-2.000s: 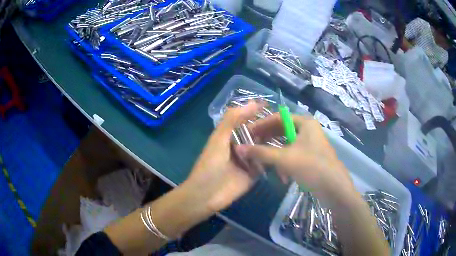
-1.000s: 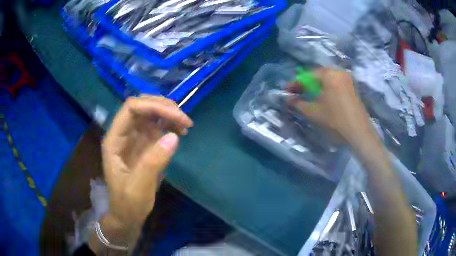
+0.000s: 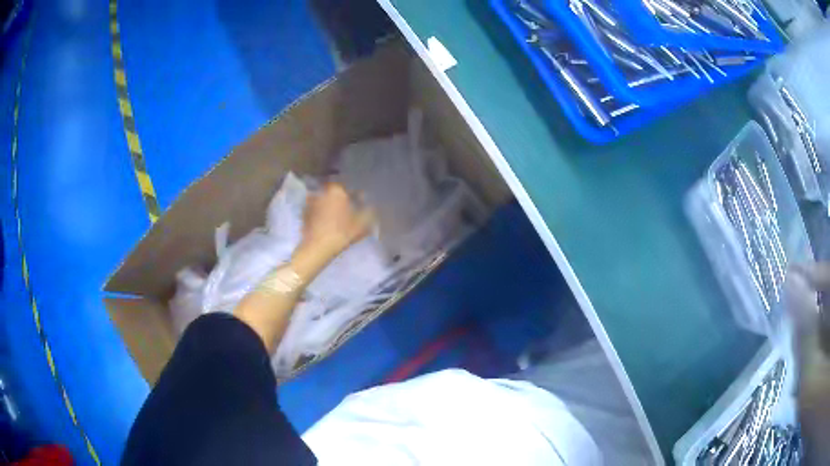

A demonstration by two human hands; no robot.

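Observation:
My left hand (image 3: pixel 335 218) is down inside the open brown cardboard box (image 3: pixel 227 191), over crumpled whitish plastic bags (image 3: pixel 246 264). It is blurred, and whether its fingers grip a bag cannot be seen. My right hand (image 3: pixel 808 309) is at the right edge, cut off and blurred, beside a small clear plastic box (image 3: pixel 699 205) that holds a row of silver metal rods (image 3: pixel 751 223). What the right hand holds cannot be seen; the green-handled tool does not show.
Blue trays (image 3: pixel 596 132) of metal rods stand at the top right on the green bench (image 3: pixel 582 209). A white tub (image 3: pixel 728 400) of metal parts is at the lower right. White cloth (image 3: pixel 446 423) covers my lap. The blue floor (image 3: pixel 68 182) has yellow-black tape.
The view has swung left and down to the cardboard box. My left hand has gone from above the bench into the box. The right hand is now at the right edge.

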